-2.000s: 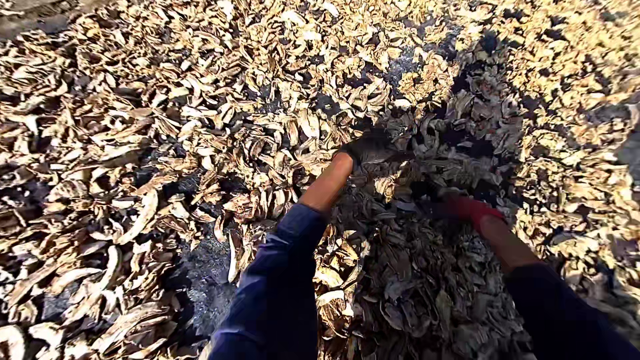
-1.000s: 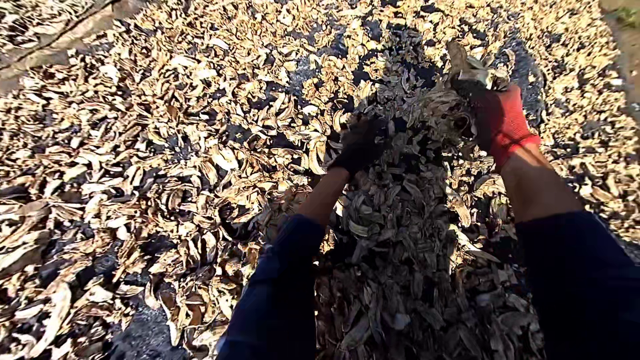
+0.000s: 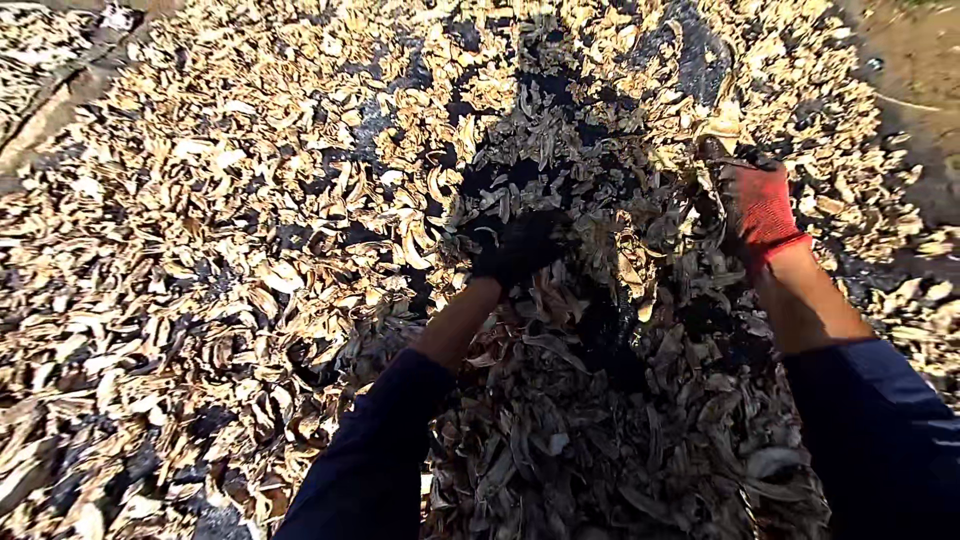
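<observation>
Pale, curled dried slices (image 3: 285, 277) of plant material lie spread over a dark sheet (image 3: 697, 60). My left hand (image 3: 525, 247), in a black glove, is low over the shaded slices near the middle; its fingers blend into the shadow, so its grip cannot be made out. On the right, my right hand (image 3: 757, 199), in a red glove with dark finger parts, has its fingers at some brownish slices (image 3: 720, 135); whether it holds them is unclear through the blur.
Brown bare ground (image 3: 915, 82) borders the sheet at the upper right. A raised pale edge (image 3: 56, 112) runs at the upper left, with more slices (image 3: 37, 52) beyond it. A body's shadow falls across the middle and lower slices.
A second ago my right hand held up a clump of slices; that clump no longer shows in it. My left hand stays low over the slices.
</observation>
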